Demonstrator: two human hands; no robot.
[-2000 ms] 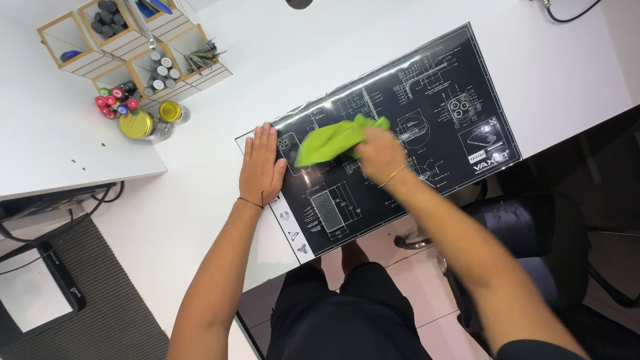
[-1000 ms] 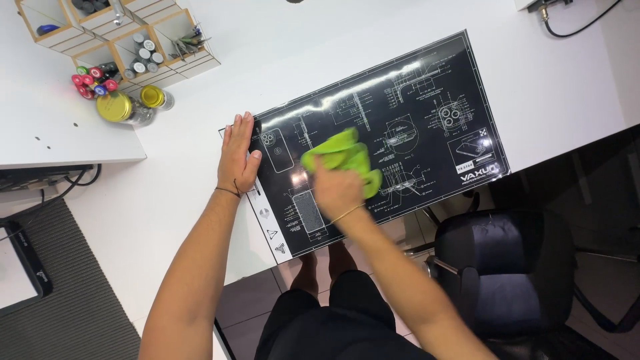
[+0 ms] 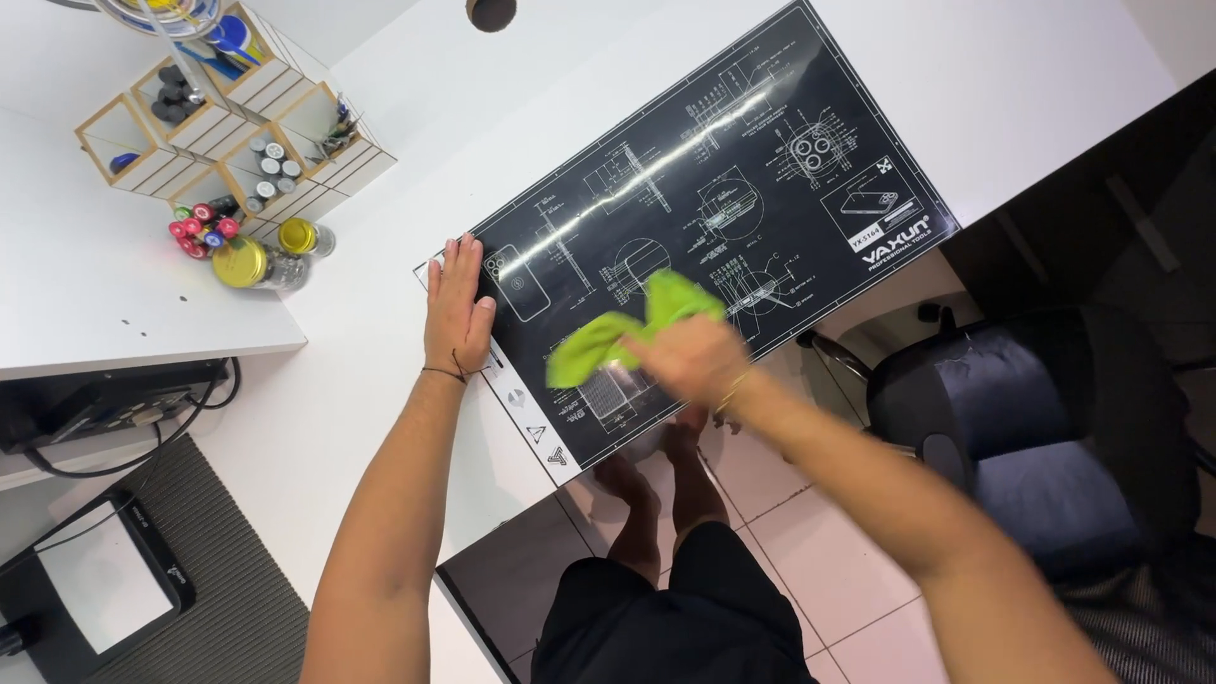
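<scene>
A black Yaxun work mat (image 3: 589, 218) printed with white technical drawings lies at a slant on the white desk, its near edge along the desk's edge. My left hand (image 3: 459, 309) rests flat on the mat's left end, holding nothing, a dark cord around its wrist. My right hand (image 3: 693, 359) grips a bright green cloth (image 3: 608, 344) over the lower middle of the mat; hand and cloth are blurred. Whether the cloth touches the mat at this moment I cannot tell.
At the upper left, a wooden-edged organizer (image 3: 275, 85) holds bottles and tools, with yellow-lidded jars (image 3: 239, 262) beside it. A raised white shelf (image 3: 142, 351) is at left, above cables and a ribbed mat (image 3: 228, 560). A black chair (image 3: 1026, 418) stands at right.
My right hand has swept the green cloth over different parts of the mat, and the cloth's shape has changed. My left hand has stayed on the mat's left end.
</scene>
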